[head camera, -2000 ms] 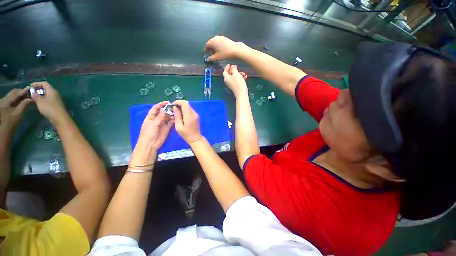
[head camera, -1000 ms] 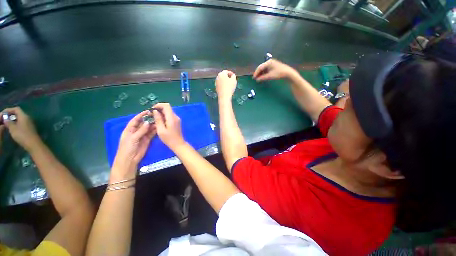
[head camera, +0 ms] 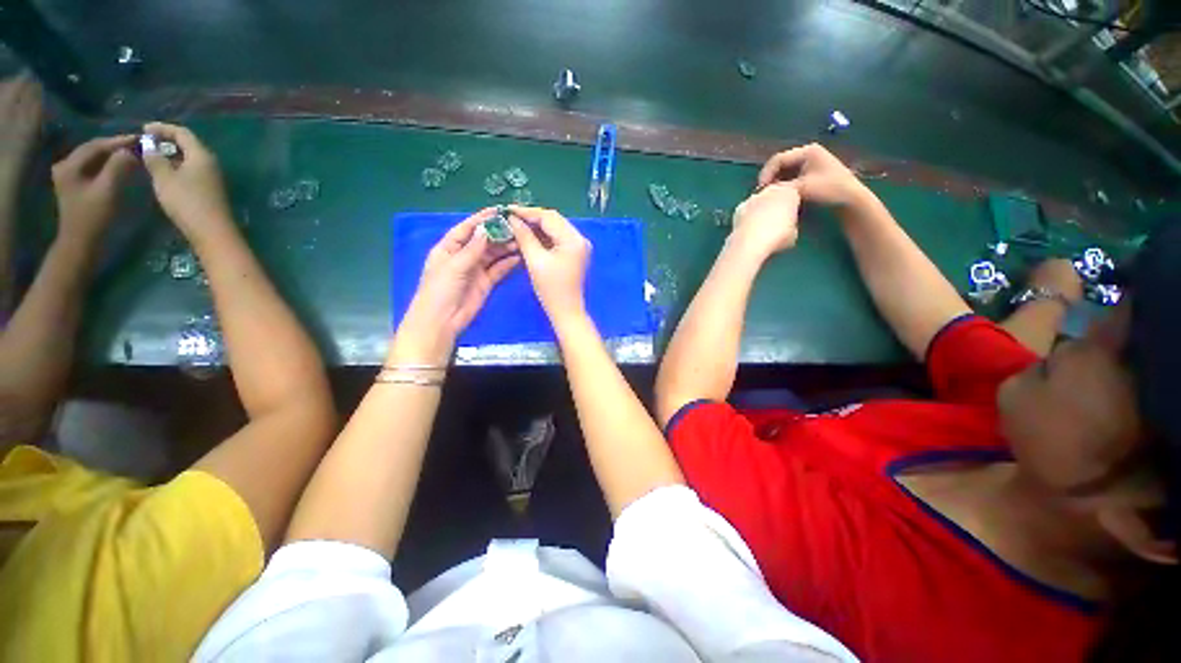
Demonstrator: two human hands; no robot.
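My left hand [head camera: 456,279] and my right hand [head camera: 554,259] meet above the blue mat [head camera: 609,285]. Both hold one small squarish housing [head camera: 497,229] between their fingertips. It has a pale, shiny rim and a greenish centre. The fingers cover parts of its edge, and its finer details are too small to tell. The blue thread snips [head camera: 602,168] lie beyond the mat with their points towards me. Clear plastic pieces [head camera: 505,180] lie beyond my hands. A small white scrap [head camera: 650,293] is at the mat's right edge.
A worker in yellow [head camera: 143,557] sits at left and a worker in red [head camera: 829,518] at right, both with hands over the bench. More clear pieces [head camera: 294,194] lie left. White units [head camera: 566,86] stand on the dark line. A green tray [head camera: 1018,220] and white-rimmed frames [head camera: 987,277] are at right.
The camera view has turned, so the bench sits further right and higher in the picture. The red worker's hands have come together. My hands still hold the housing.
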